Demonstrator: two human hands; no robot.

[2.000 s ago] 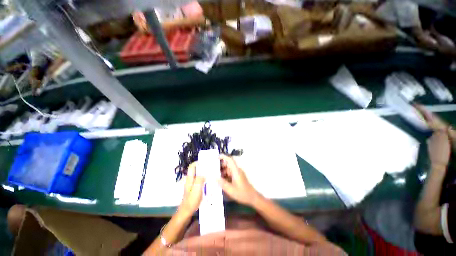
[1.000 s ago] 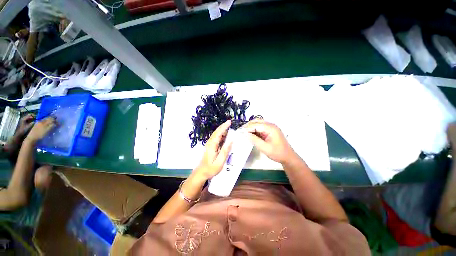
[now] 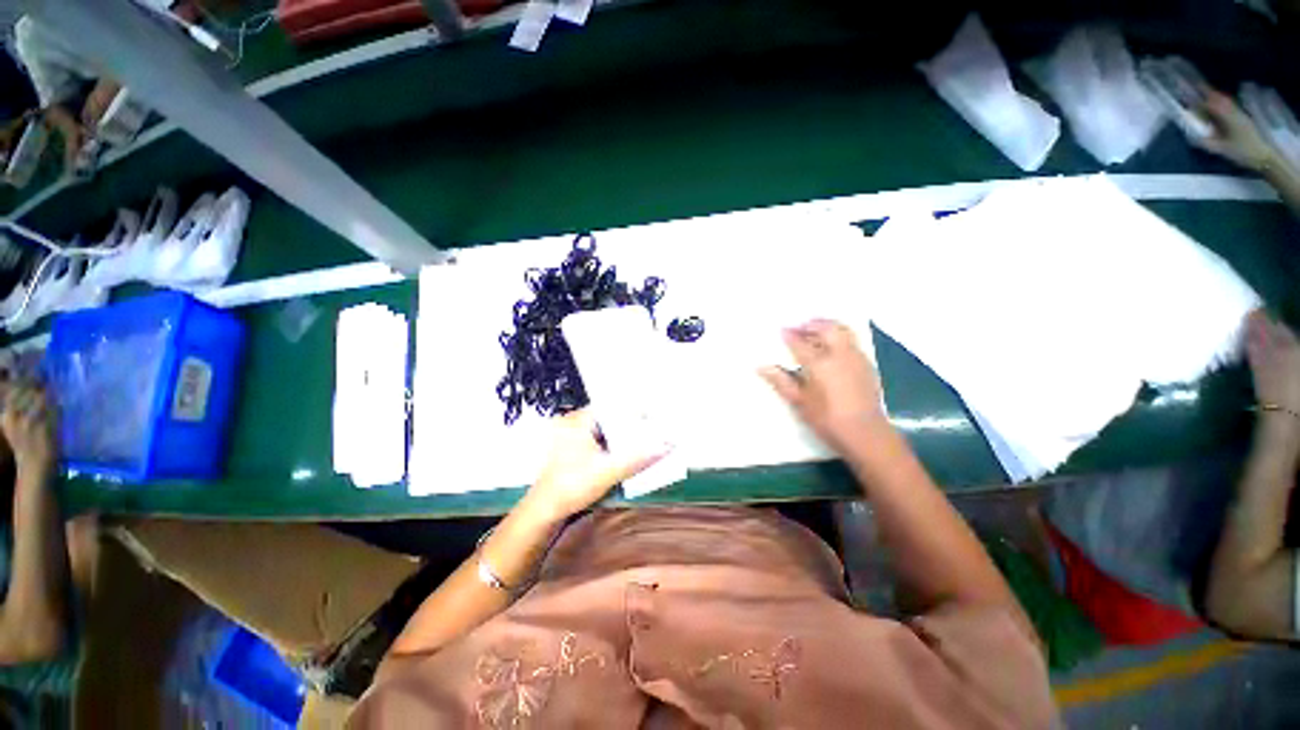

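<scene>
My left hand (image 3: 582, 468) holds a narrow white box (image 3: 613, 374) near its lower end, over the white work mat (image 3: 763, 274). The box covers the lower right of a pile of small coiled black cables (image 3: 542, 340). One single coiled cable (image 3: 686, 328) lies apart on the mat, right of the box. My right hand (image 3: 820, 374) is over the right part of the mat, fingers apart, holding nothing visible.
White strips (image 3: 372, 392) and a blue bin (image 3: 136, 385) stand left. White sheets (image 3: 1055, 314) lie right. White pouches (image 3: 991, 97) rest on the green conveyor belt (image 3: 642, 136). A metal post (image 3: 271, 150) slants down at left. Other people's hands show at both sides.
My right hand has let go of the white box and moved right. My left hand still holds the box. A single cable now shows apart from the pile.
</scene>
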